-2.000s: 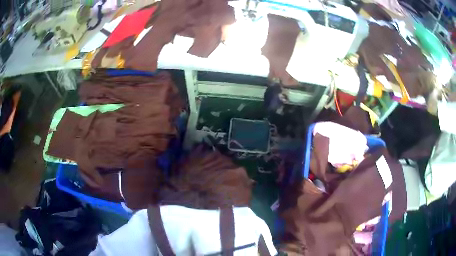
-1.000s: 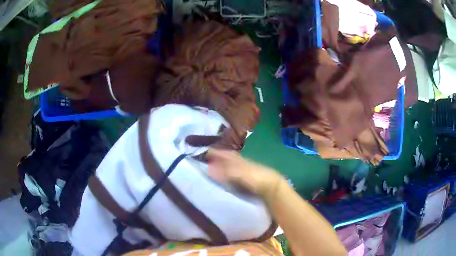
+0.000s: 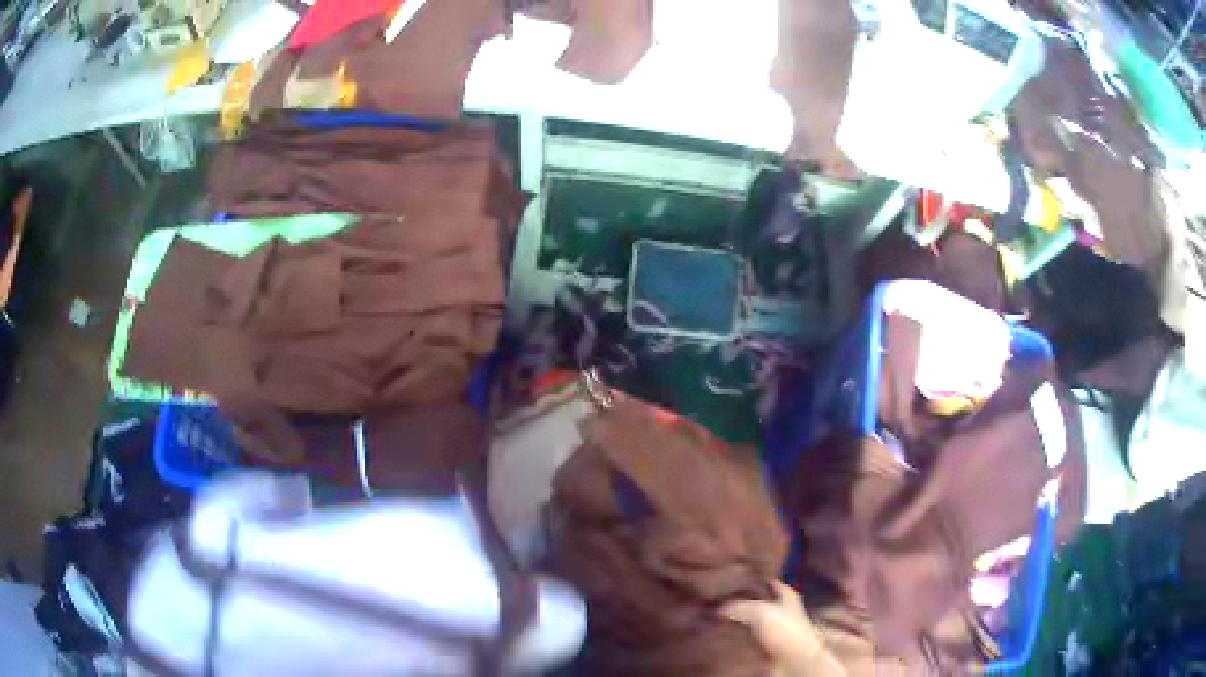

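A bunched brown garment (image 3: 668, 509) lies at the bottom centre, with many folds. My right hand (image 3: 787, 635) is at its lower right edge, cut off by the bottom of the picture, its fingers closed on the cloth. A pale rounded surface, perhaps a stool seat (image 3: 526, 479), shows at the garment's left side. The white bundle (image 3: 351, 575) with brown bands and a dark tie is at the lower left, blurred. What holds the bundle cannot be seen. My left hand is not in view.
A brown pile on a green tray (image 3: 135, 337) stands over a blue crate at left. A blue crate (image 3: 876, 357) with brown, white and pink cloth is at right. The white machine table (image 3: 701, 93) runs across the top, with a pedal (image 3: 684, 288) below.
The view has tilted back up towards the table. My right hand has left the white bundle and is on the brown garment. The garment has shifted right, uncovering the pale surface; the bundle sits further left.
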